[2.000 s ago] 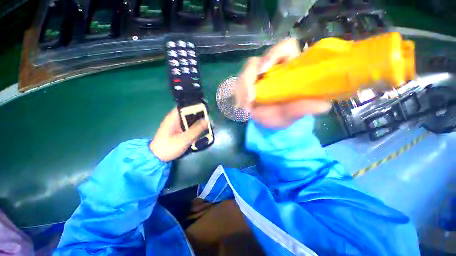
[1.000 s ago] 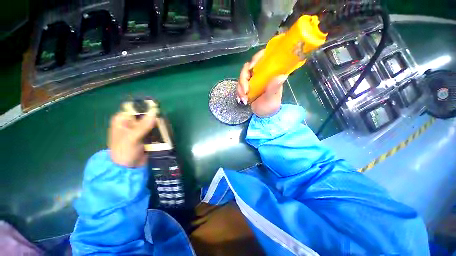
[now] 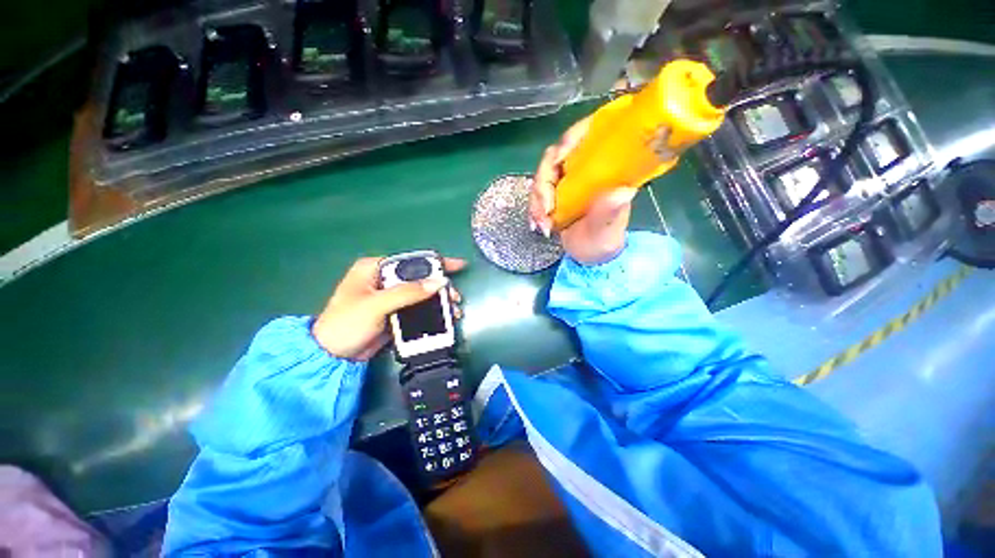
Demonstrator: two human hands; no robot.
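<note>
My left hand [image 3: 371, 311] holds an open black flip phone [image 3: 438, 420] by its screen half, thumb across the pale frame above the small dark screen. The keypad half with white digits points down towards my body. My right hand [image 3: 587, 207] grips a fat yellow electric screwdriver [image 3: 635, 142], its dark cord leaving the upper end. The driver's tip is hidden by my fingers, over the right side of a round dish [image 3: 511, 225] with a grey speckled, glittering surface. Single screws are too small to tell.
A clear blister tray [image 3: 327, 114] with several black phone units lies at the back left on a brown board [image 3: 85, 180]. Another clear tray [image 3: 753, 207] with several units lies at the right, crossed by the cord. A small black fan [image 3: 976, 215] stands at the right edge.
The phone has turned end for end, keypad now towards me, and has come back right from the left side. The screwdriver has swung from nearly level to steeper, its tip end over the dish.
</note>
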